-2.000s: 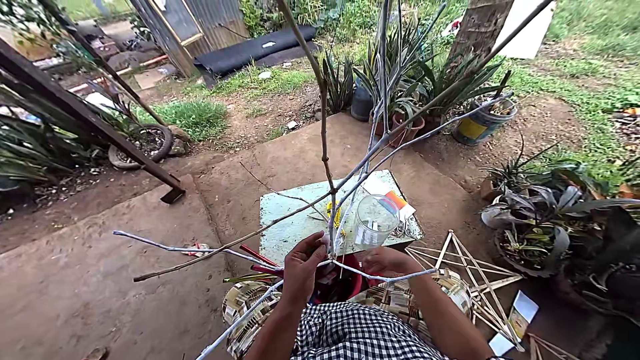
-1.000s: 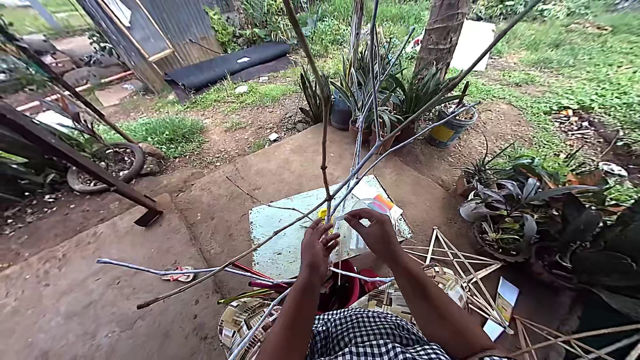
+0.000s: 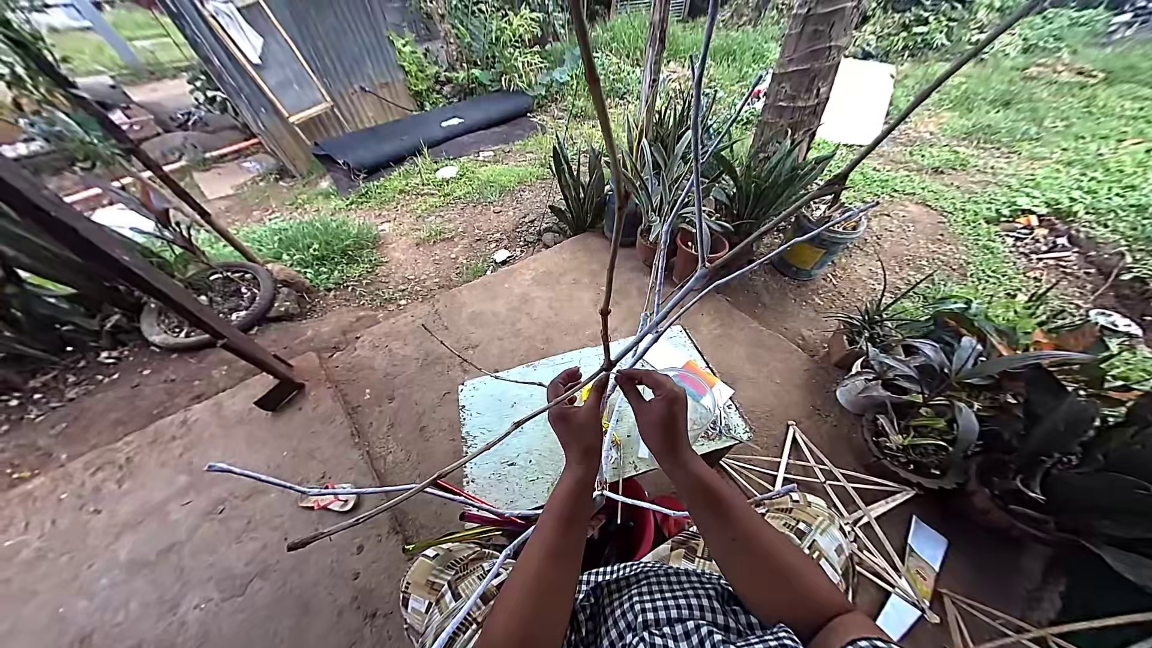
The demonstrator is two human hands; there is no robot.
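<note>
Bare brown branches point(image 3: 504, 434) cross in front of me with branches wrapped in pale, silvery material point(image 3: 360, 490). Where they meet, my left hand point(image 3: 578, 416) pinches the crossing from the left, fingers curled around it. My right hand point(image 3: 657, 412) is at the same crossing from the right, thumb and fingertips together; whatever small piece they pinch is too small to tell. Behind both hands is a small pale table with worn paint point(image 3: 504, 450). A clear round container point(image 3: 700, 405) and a sheet with orange print point(image 3: 706, 373) lie on it, partly behind my right hand.
Below the table is a red container point(image 3: 637, 522). Thin sticks form a star-like frame point(image 3: 846, 486) at right, near a folded card point(image 3: 922, 558). Potted plants point(image 3: 927, 423) stand further right. A dark metal post point(image 3: 144, 279) slants at left; a sandal point(image 3: 329, 498) lies on the concrete.
My right hand has risen from low beside the pale branches to the crossing, next to my left hand. My left hand has also moved up along the branches.
</note>
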